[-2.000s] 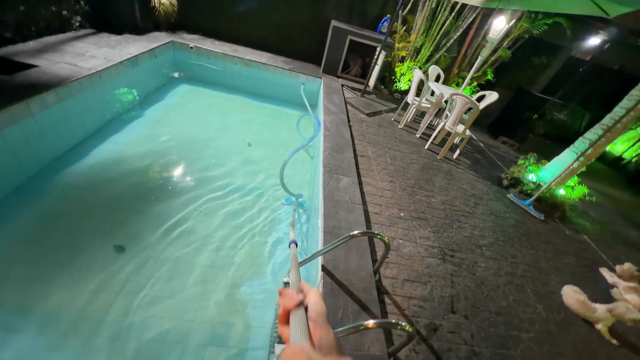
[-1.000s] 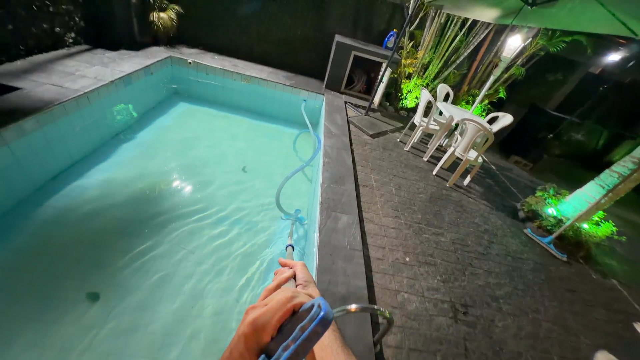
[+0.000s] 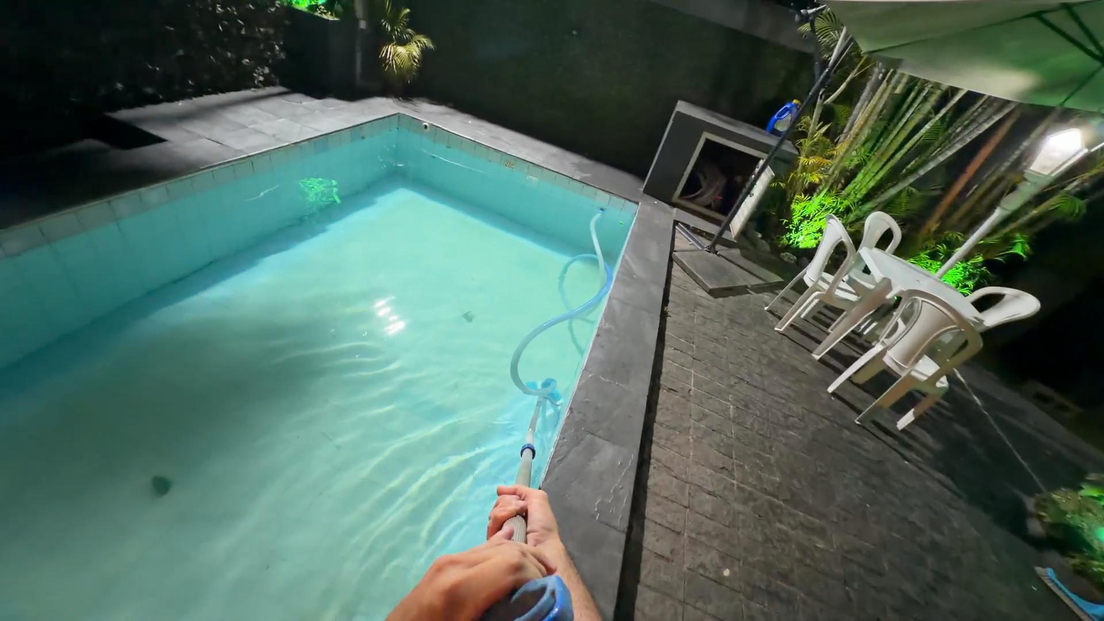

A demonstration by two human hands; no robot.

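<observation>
A telescopic pole (image 3: 525,470) with a blue collar reaches down into the pool water. My right hand (image 3: 528,514) is the farther one, wrapped around the pole. Closer to me, my left hand (image 3: 483,576) grips it near its blue end handle (image 3: 543,599), partly hidden by the hand. The pole's far end meets a light-blue vacuum head (image 3: 543,391) under the water beside the right pool wall. From there a pool hose (image 3: 552,323) curves through the water to the wall near the far corner.
Stone coping (image 3: 595,440) edges the pool on my right, with dark paving (image 3: 750,448) beyond. White plastic chairs (image 3: 927,341) surround a white table (image 3: 914,280). A parasol (image 3: 975,52), a low box-like structure (image 3: 720,164) and plants stand farther back. A blue brush (image 3: 1069,595) lies at lower right.
Two seconds ago one hand showed on the pole; now both grip it. The blue handle has come into view. The metal handrails have left the view as it shifted.
</observation>
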